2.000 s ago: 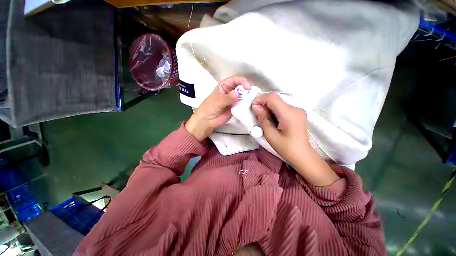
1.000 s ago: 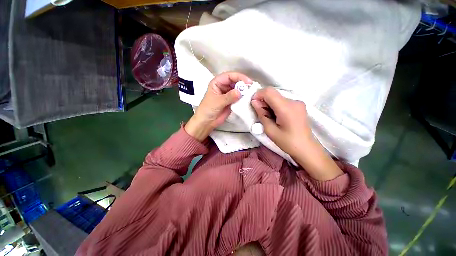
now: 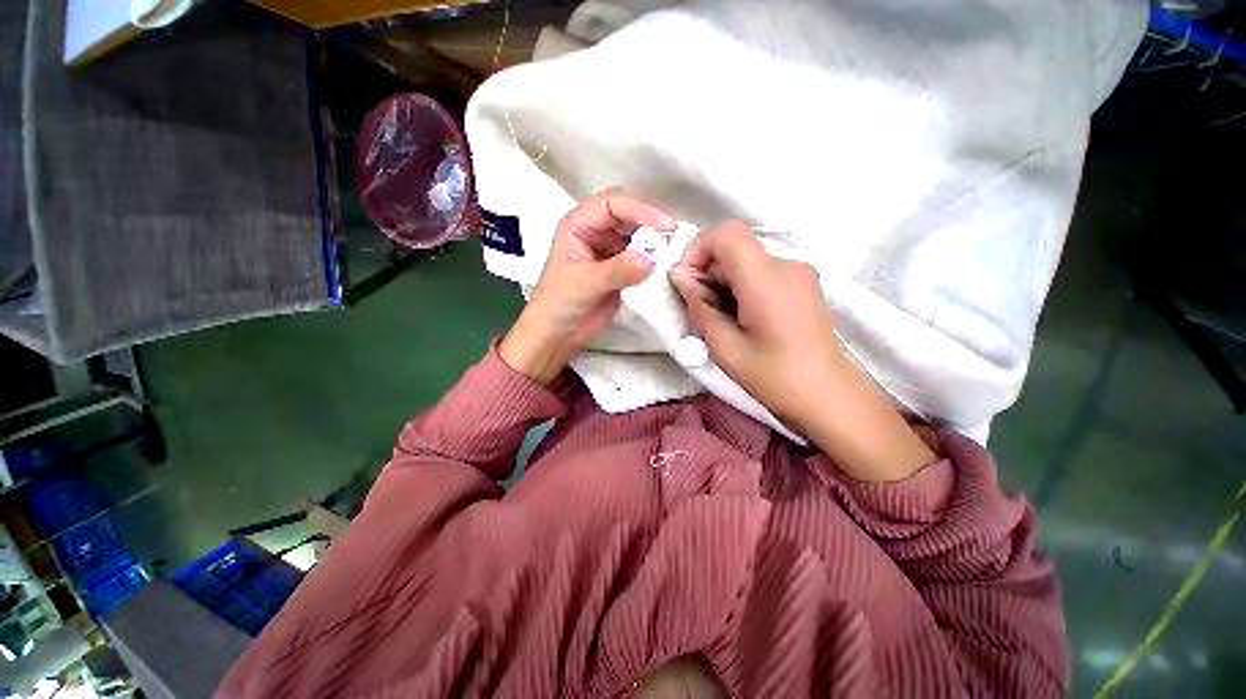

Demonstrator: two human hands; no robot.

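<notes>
A large off-white garment (image 3: 820,123) lies over my lap and reaches to the table. My left hand (image 3: 585,273) pinches its folded edge, with a white button (image 3: 645,242) at the thumb and fingertip. My right hand (image 3: 758,307) is close beside it on the right, thumb and index finger pinched at the cloth near the button; a needle or thread between them is too small to tell. A second white button (image 3: 693,352) sits on the edge below. A dark label (image 3: 502,232) shows at the garment's left side.
A round dark-red basket (image 3: 413,171) with a plastic liner stands on the floor at the left. A large grey cloth bin (image 3: 185,178) is further left. The table edge (image 3: 362,11) crosses the top. Blue crates (image 3: 235,585) are at the lower left, and a blue rail is at the upper right.
Both hands, with the pinched edge and buttons, have shifted slightly left and up in the picture. Both hands keep much the same pinching pose.
</notes>
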